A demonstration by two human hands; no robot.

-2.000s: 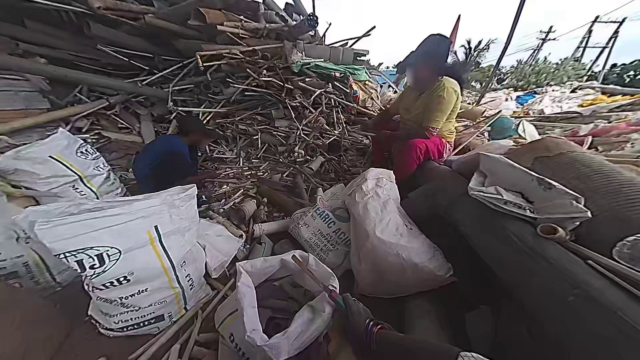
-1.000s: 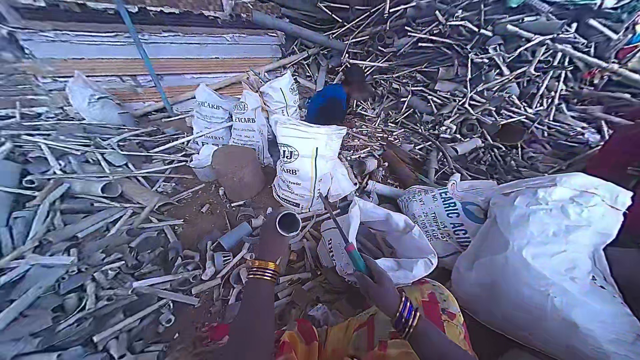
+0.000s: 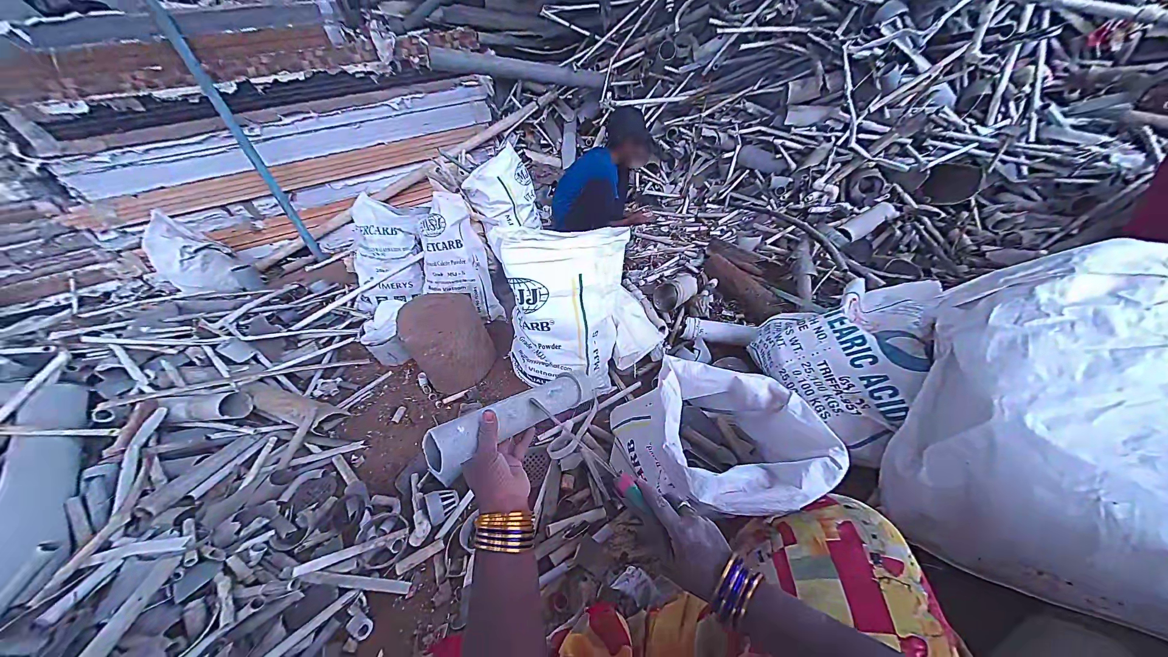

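My left hand point(image 3: 500, 470), with gold and dark bangles at the wrist, grips the near end of a grey plastic pipe point(image 3: 506, 422), thumb on top. The pipe slants up to the right, its open end at the left. My right hand point(image 3: 680, 538) is closed on the red and green handle point(image 3: 631, 491) of a tool. The tool's blade is hard to make out among thin strips beside the pipe. Just beyond my right hand stands an open white woven sack point(image 3: 671, 438) with pipe pieces inside.
Broken pipes point(image 3: 210, 529) cover the ground at left. A person in blue point(image 3: 589, 187) crouches by a large scrap heap point(image 3: 821, 119). Filled sacks point(image 3: 566, 301) stand ahead; a bulky white sack point(image 3: 1040, 429) is at right. A brown lump point(image 3: 447, 342) sits among them.
The pipe in my left hand was pointing its open end at the view; it now lies crosswise. The tool in my right hand has dropped lower, from upright beside the open sack.
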